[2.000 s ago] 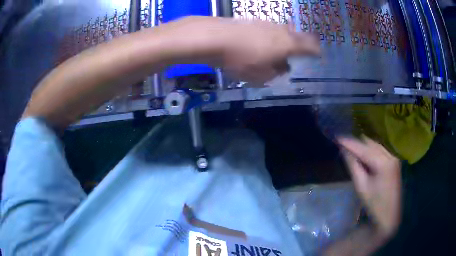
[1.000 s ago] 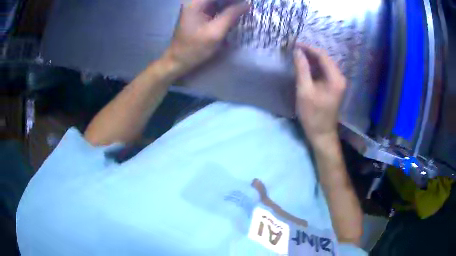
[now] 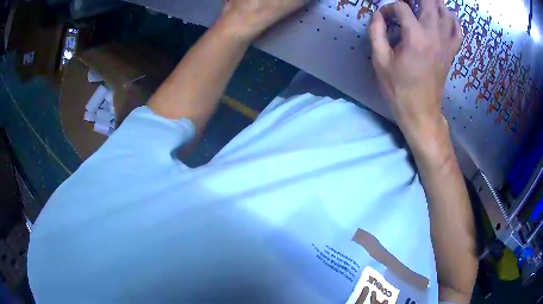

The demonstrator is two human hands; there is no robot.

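Observation:
A patterned motif sheet (image 3: 489, 71) with rows of small dark and orange shapes lies on the perforated metal feed table (image 3: 333, 53) at the upper right. My right hand (image 3: 414, 56) rests over the sheet's near left part, palm down with fingers bent; whether it grips anything is hidden. My left hand (image 3: 262, 13) is at the table by the top edge of the picture, partly cut off; its fingertips are out of view.
A brown carton (image 3: 80, 127) with short white core tubes (image 3: 100, 107) stands on the green floor at the left. Another carton (image 3: 30, 44) is at the upper left. The blue roller (image 3: 533, 151) and a yellow bag (image 3: 507, 265) are at the right.
The view has swung left, bringing the carton of tubes into sight. The blue roller has shifted to the right edge. My hands have moved farther apart, my left towards the top edge.

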